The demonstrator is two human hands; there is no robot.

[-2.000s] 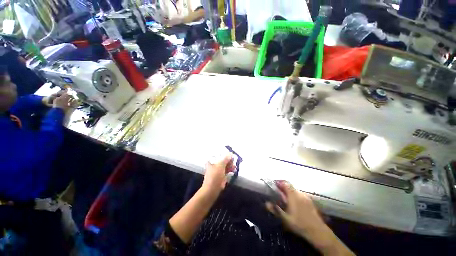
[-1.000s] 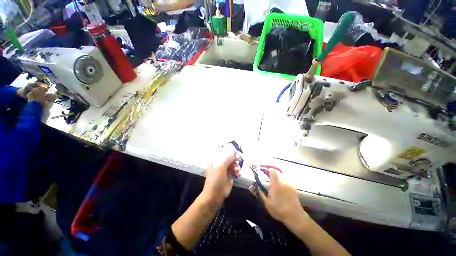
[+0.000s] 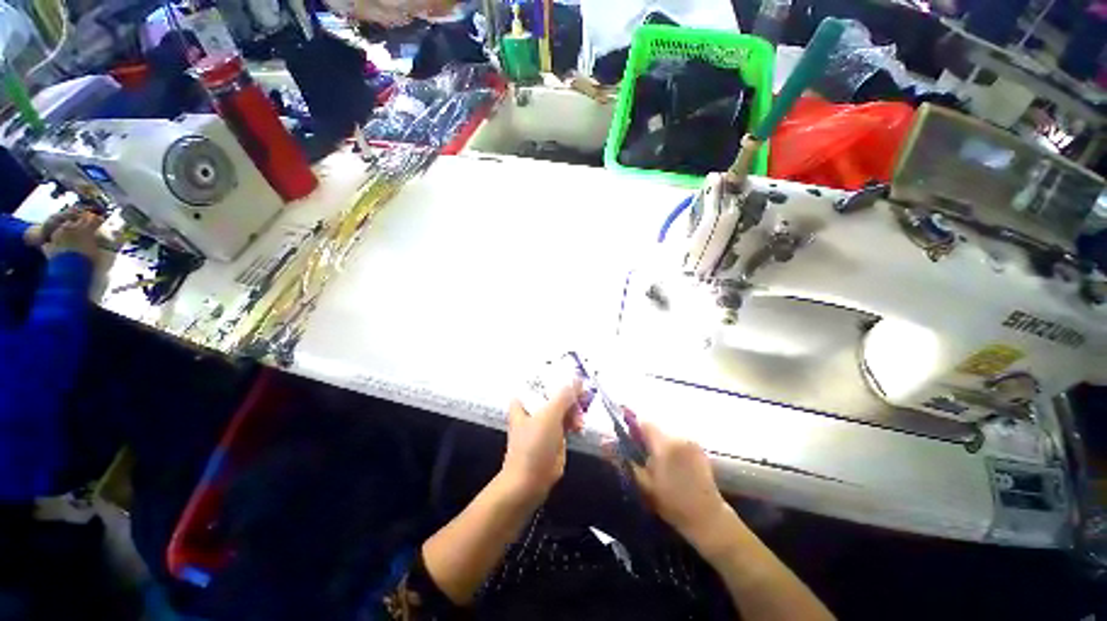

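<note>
My left hand (image 3: 541, 439) is closed on a small dark and white piece (image 3: 580, 386) above the front edge of the white machine table (image 3: 461, 267). My right hand (image 3: 665, 467) is closed on scissors (image 3: 623, 427). Their blades point up and left to the piece, beside my left fingers. The handles are mostly hidden in my right hand. Dark cloth with a small white patch (image 3: 611, 548) lies below my hands.
The white sewing machine (image 3: 935, 315) stands right. A green basket (image 3: 693, 100) with dark contents is behind the table. Yellowish strips (image 3: 334, 249), a red cylinder (image 3: 257, 131) and another machine (image 3: 164, 182) are left. A person's blue sleeve (image 3: 55, 328) shows at far left.
The scissors, earlier lower in my right hand and then with a red handle showing, now have their blades at the small piece. The blue-sleeved person is farther left in the picture.
</note>
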